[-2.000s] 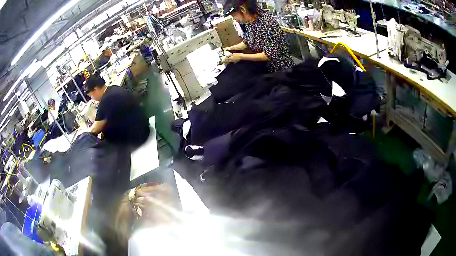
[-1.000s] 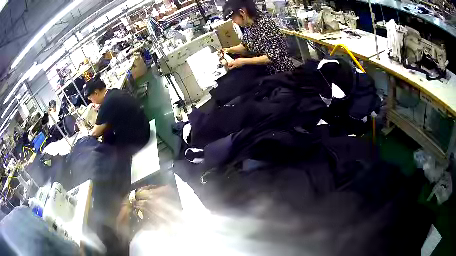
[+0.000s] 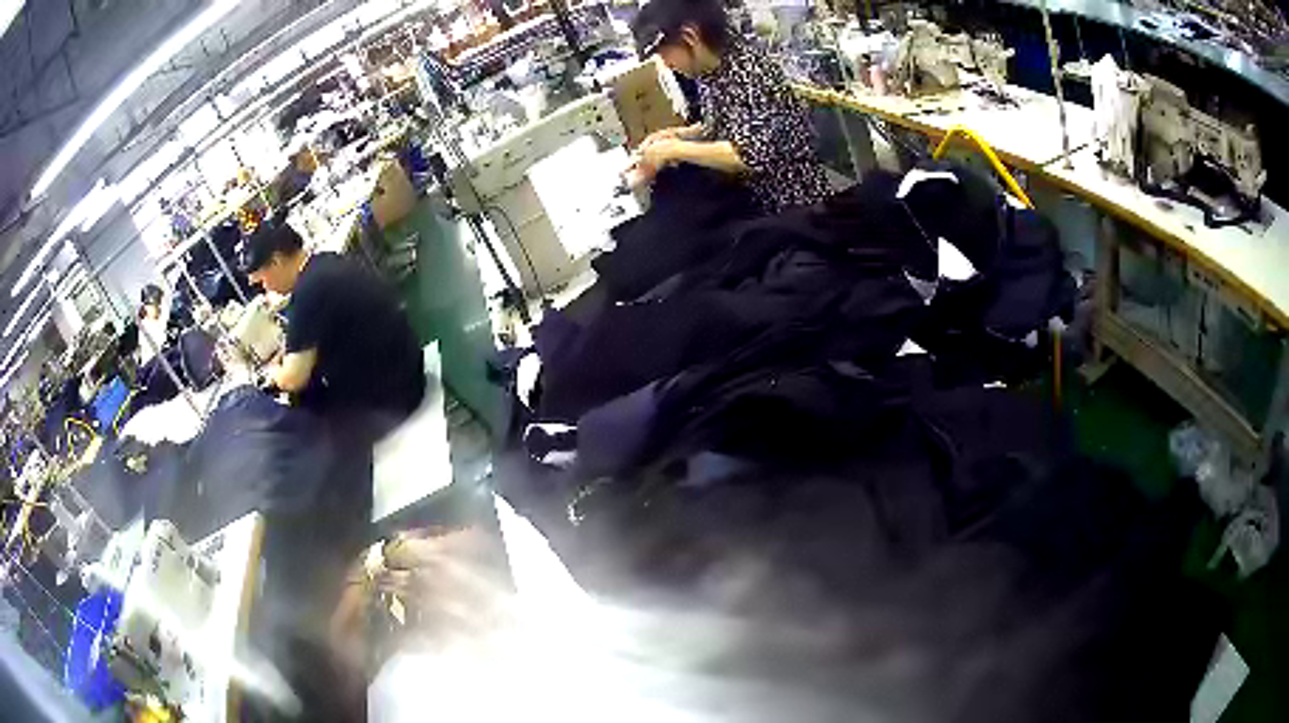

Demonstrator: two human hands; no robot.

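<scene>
A huge loose heap of dark garments (image 3: 792, 410) fills the middle and right in front of me, with small white patches showing in it. A bright white flat surface (image 3: 537, 664) lies at the bottom edge, washed out by glare. A brown garment bundle (image 3: 424, 572) is left of the heap, partly blurred. Neither my left hand nor my right hand can be made out. A pale blue-grey blurred shape is cut off at the bottom left corner; I cannot tell what it is.
A person (image 3: 749, 127) stands behind the heap by a far machine. Another person (image 3: 346, 325) sits at left with dark cloth. A sewing table (image 3: 975, 120) with machines runs along the right. A cream machine (image 3: 170, 593) and blue bin (image 3: 92, 650) are at lower left. Clear plastic bags (image 3: 1227, 494) lie below right.
The blue-grey shape at the lower left grew, then shrank back to the corner, uncovering the blue bin. The far person's hands have shifted slightly. The heap looks unchanged.
</scene>
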